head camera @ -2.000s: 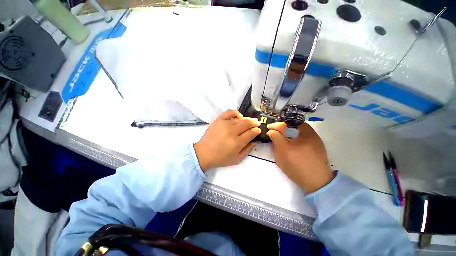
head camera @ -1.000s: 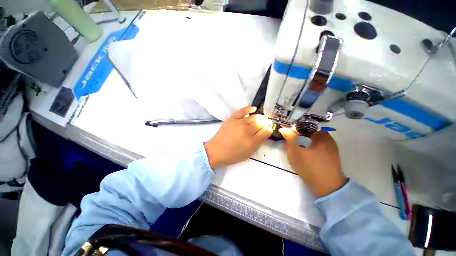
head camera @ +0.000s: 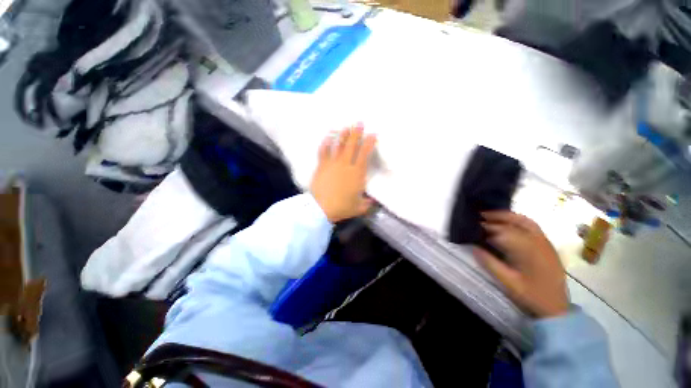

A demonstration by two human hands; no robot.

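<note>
A white garment panel [head camera: 417, 151] lies spread on the white machine table, its edges hard to tell from the table top. A black folded band [head camera: 485, 189] lies at its right end, left of the needle area. My left hand [head camera: 342, 176] rests flat on the white cloth with fingers apart, near the table's front edge. My right hand [head camera: 523, 258] is on the lower part of the black band, thumb and fingers at its edge. The picture is blurred.
The sewing machine [head camera: 636, 151] is at the right, with a tan-gold block [head camera: 596, 241] beside the needle area. Piled white and black pieces [head camera: 144, 114] are at the left. A grey box [head camera: 235, 34] stands at the table's left end.
The view has swung left. Both hands have left the needle area. My left hand is now flat on the cloth, and the black band shows away from the needle under my right hand.
</note>
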